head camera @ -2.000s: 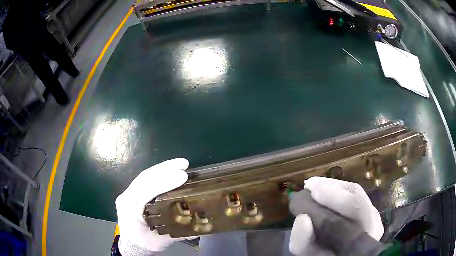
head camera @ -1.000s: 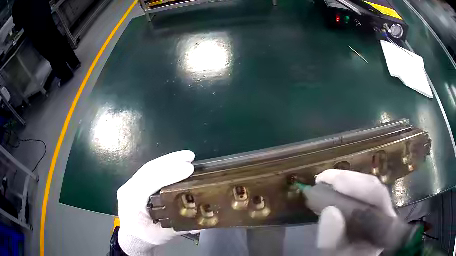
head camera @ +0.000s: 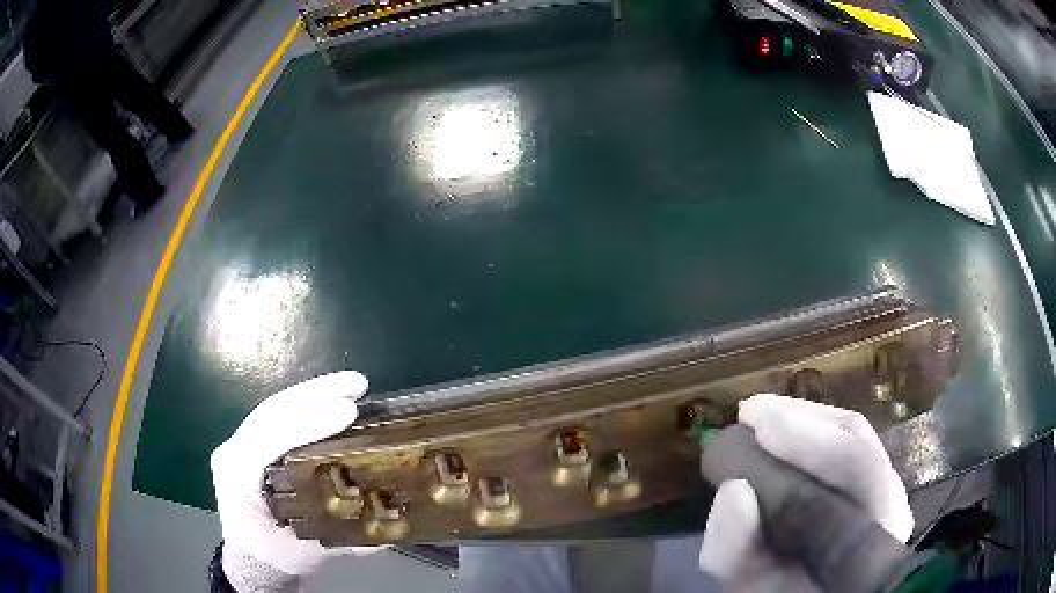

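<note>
A long bronze metal housing (head camera: pixel 533 434) is tilted up at the mat's near edge, its pocketed face towards me. Round pockets with shiny rims run along it in staggered pairs. My left hand (head camera: pixel 290 481), in a white knit glove, grips its left end. My right hand (head camera: pixel 811 487), also gloved, holds a thick grey dispensing syringe (head camera: pixel 787 498) like a pen. The syringe's green tip is at a pocket right of the middle. My right hand hides part of the face and lower edge there.
Green mat (head camera: pixel 602 232) lies beyond. Another housing (head camera: pixel 463 14) sits at the far edge. A black controller (head camera: pixel 828 46) with red and green lights, a thin stick (head camera: pixel 814 127) and white paper (head camera: pixel 932 156) are at the right. A person in dark clothes (head camera: pixel 99 93) stands far left.
The housing and my left hand have shifted left, so another pair of pockets shows left of the syringe. The syringe tip is now at a pocket farther along the face.
</note>
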